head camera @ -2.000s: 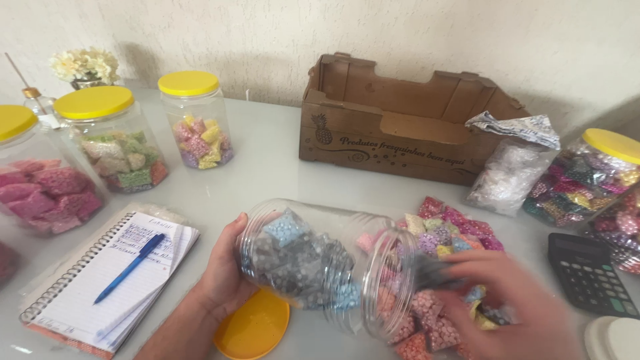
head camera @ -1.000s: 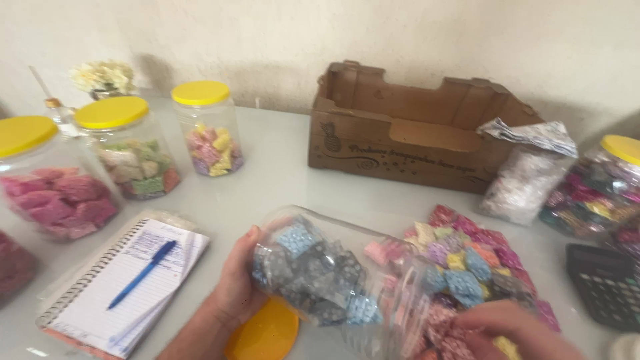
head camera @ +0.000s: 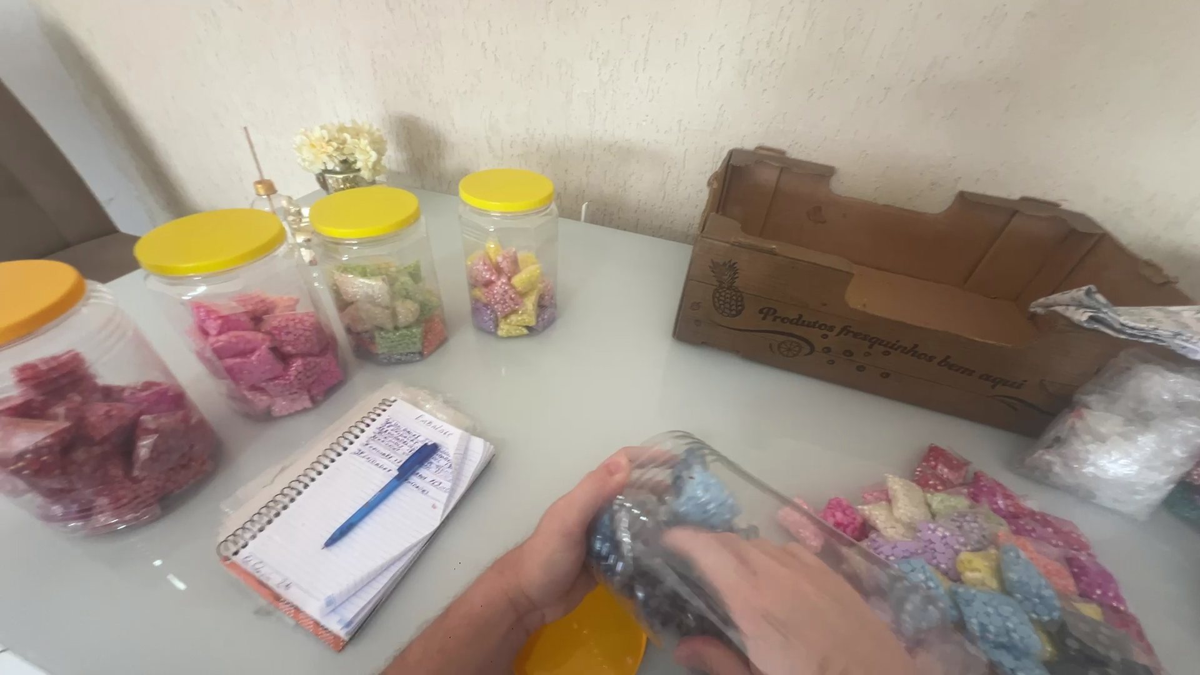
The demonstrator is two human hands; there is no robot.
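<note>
My left hand (head camera: 572, 534) grips the base end of a clear plastic jar (head camera: 750, 497) lying tilted on its side, with small bags of dark and light blue beads inside. My right hand (head camera: 787, 591) reaches into the jar, its fingers among the bags; whether they hold one cannot be told. A yellow-orange lid (head camera: 591, 637) lies under my left wrist. Right of the jar spreads a pile of small bead bags (head camera: 994, 562) in pink, blue, yellow, lilac and green, partly seen through the jar's clear wall.
Several lidded jars of bead bags (head camera: 258, 352) stand at the left, near a spiral notebook (head camera: 328, 525) with a blue pen (head camera: 380, 497). A cardboard crate (head camera: 844, 347) stands at the back right, beside a clear plastic bag (head camera: 1116, 441). White flowers (head camera: 340, 150) stand behind.
My right hand has moved from the bead bag pile into the jar. The view has swung left, bringing more of the left jars into sight.
</note>
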